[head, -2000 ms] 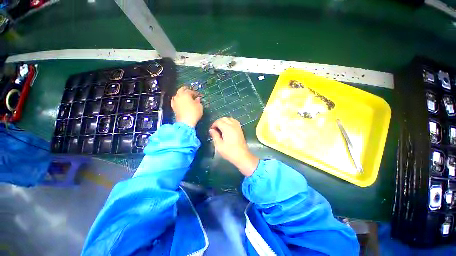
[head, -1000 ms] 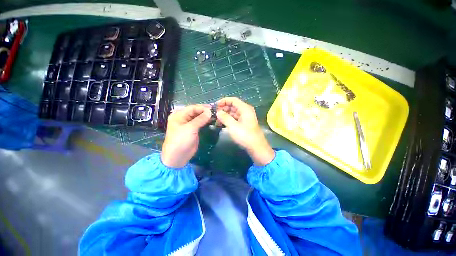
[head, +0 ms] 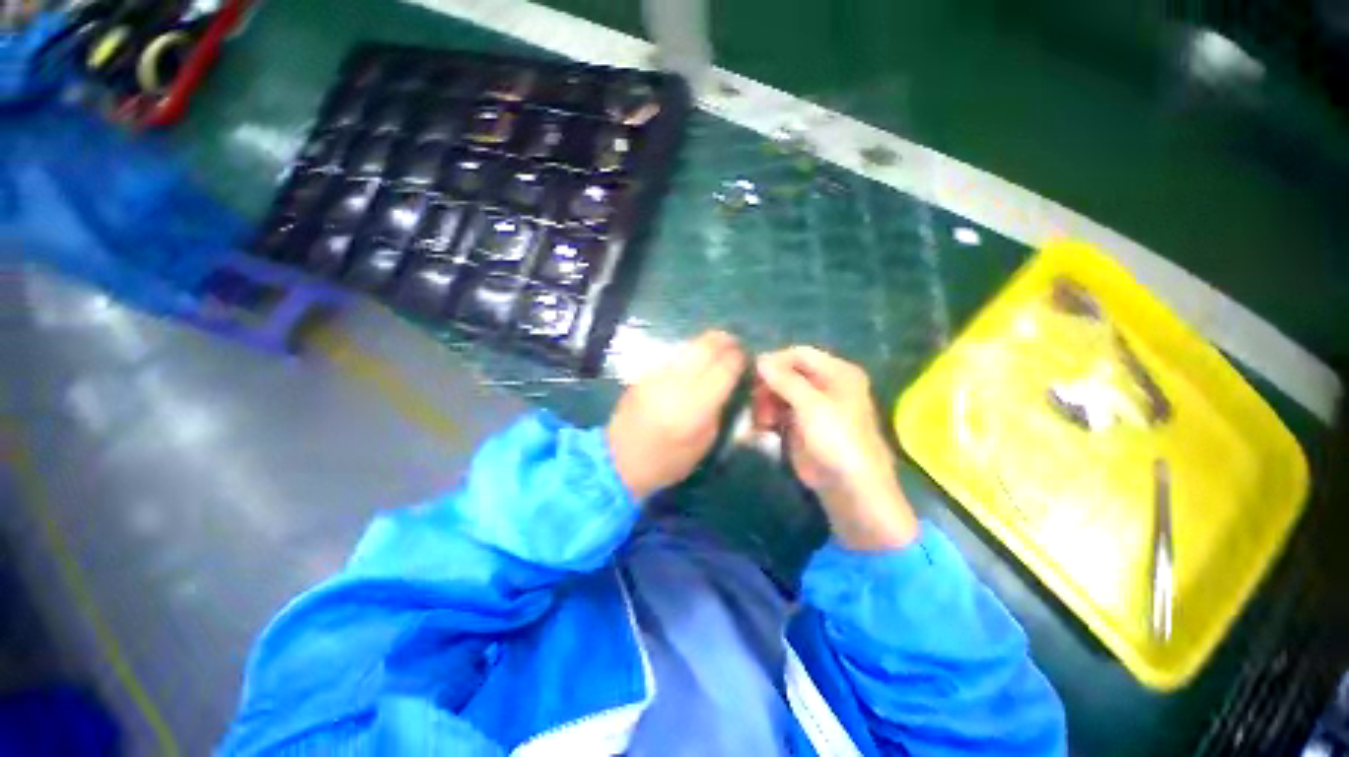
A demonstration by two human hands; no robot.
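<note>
My left hand (head: 678, 411) and my right hand (head: 832, 429) are close together above the near edge of the green bench, fingertips almost touching. A small dark and shiny piece shows between them, below the fingertips; motion blur hides what it is and which fingers grip it. The black blister tray (head: 623, 281) lies at upper left, some pockets holding shiny-rimmed housings. The clear blister tray (head: 829, 259) lies flat on the bench beyond my hands, with small parts at its top.
A yellow tray (head: 1021, 481) at right holds tweezers (head: 1163, 550) and dark small parts. A white strip (head: 969, 192) crosses the bench. A red-edged holder (head: 190, 67) is at upper left. A blue sleeve (head: 111, 207) and a purple stool (head: 281, 308) are at left. Dark trays are at lower right.
The view has turned and blurred, so bench items appear rotated and shifted right. My hands came together by one second ago and remain close together, with the fingers in a different pose.
</note>
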